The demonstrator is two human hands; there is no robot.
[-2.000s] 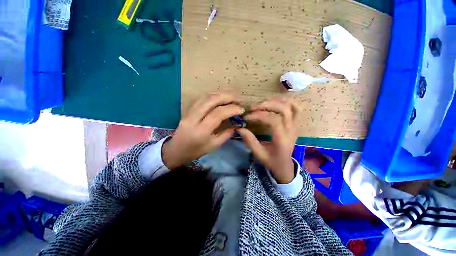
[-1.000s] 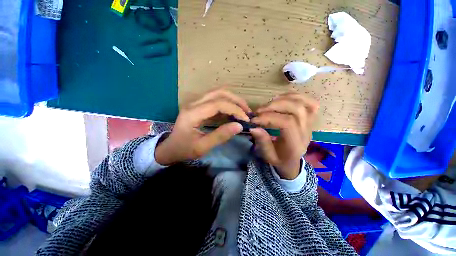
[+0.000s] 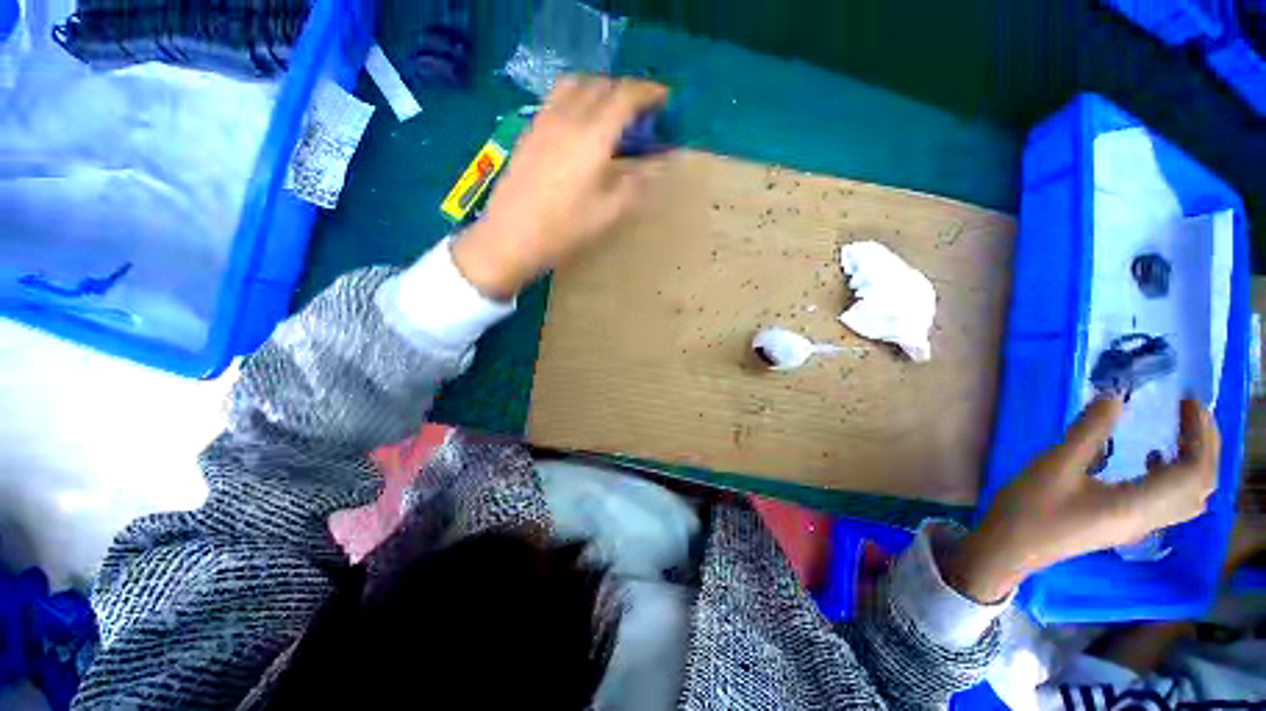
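My left hand [image 3: 576, 181] is raised over the upper left of the cardboard mat [image 3: 625, 361]. A small dark part [image 3: 643, 132] shows, blurred, at its fingertips. My right hand [image 3: 1111, 493] is over the right blue bin [image 3: 1034, 347], thumb and fingers apart, with nothing seen between them. Dark parts [image 3: 1132, 361] lie on the bin's white liner just beyond the fingertips. A white glue bottle [image 3: 783, 349] lies on the mat, its nozzle pointing right toward a crumpled white tissue [image 3: 889, 300].
A left blue bin [image 3: 264, 236] holds a row of dark parts [image 3: 188, 35] and bears a printed label [image 3: 331, 143]. A yellow-green packet [image 3: 476, 181] and a clear bag [image 3: 562, 49] lie on the green bench [image 3: 778, 104]. A striped sleeve [image 3: 1152, 695] shows lower right.
My hands have parted from around the small part. My left hand moved up and left with a dark part; my right hand moved right to the bin. The view has shifted.
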